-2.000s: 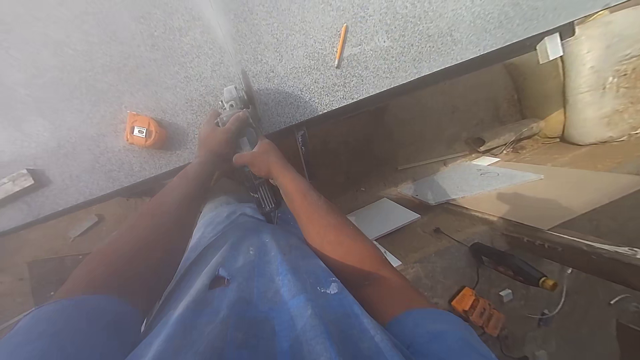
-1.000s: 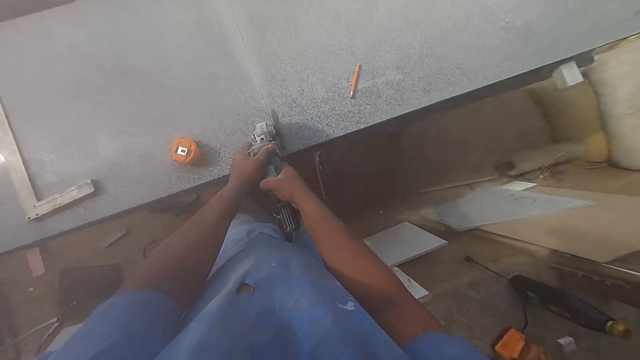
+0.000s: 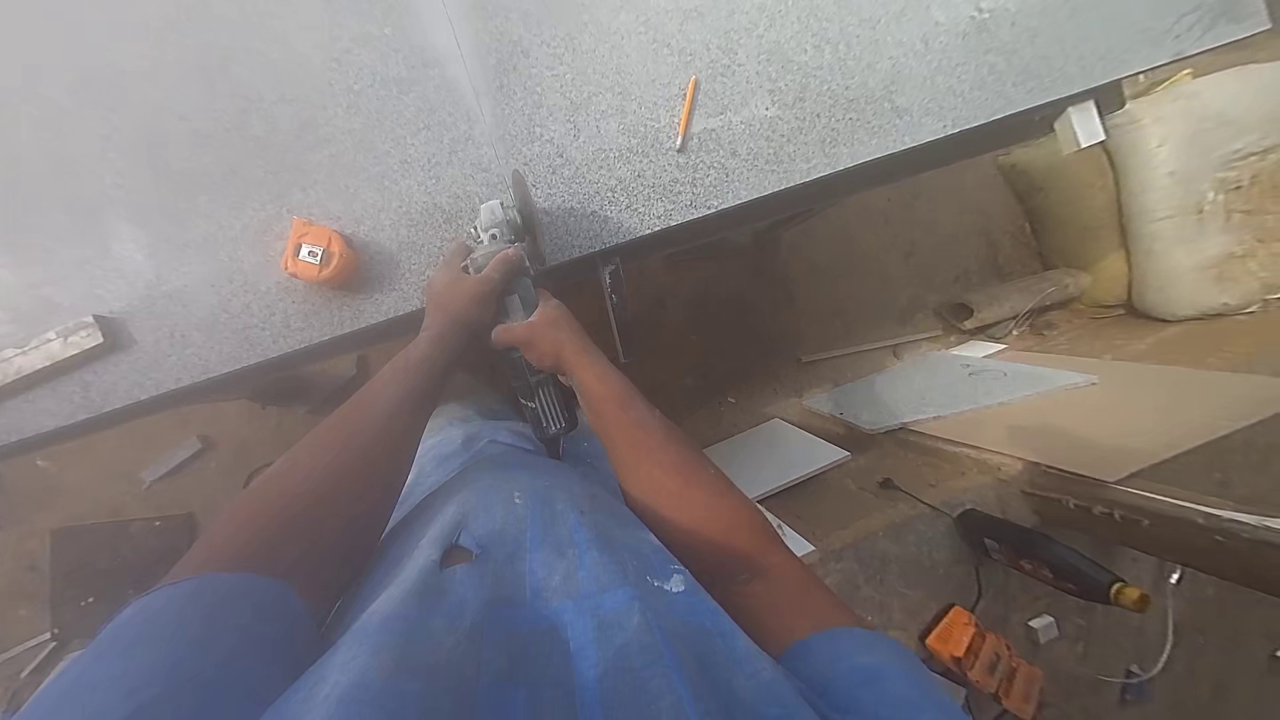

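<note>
An angle grinder (image 3: 535, 370) is in both my hands, its cutting disc (image 3: 526, 215) upright at the near edge of a speckled grey stone slab (image 3: 600, 110). My left hand (image 3: 468, 290) grips the gear head; my right hand (image 3: 543, 333) is closed around the body behind it. From the disc a thin straight line runs away across the slab, with pale dust along it. An orange tape measure (image 3: 317, 254) lies on the slab to the left, and an orange pencil (image 3: 686, 113) lies to the right. How deep the disc sits is unclear.
A metal square's end (image 3: 55, 350) rests on the slab at far left. Below right are tile offcuts (image 3: 778, 458), a grey stone piece (image 3: 945, 388), a dark bottle (image 3: 1045, 557), an orange power strip or similar object (image 3: 985, 660) and cables. Filled sacks (image 3: 1200, 190) stand at the right.
The view has shifted between frames. Both hands stay on the grinder; no change in grip is plain.
</note>
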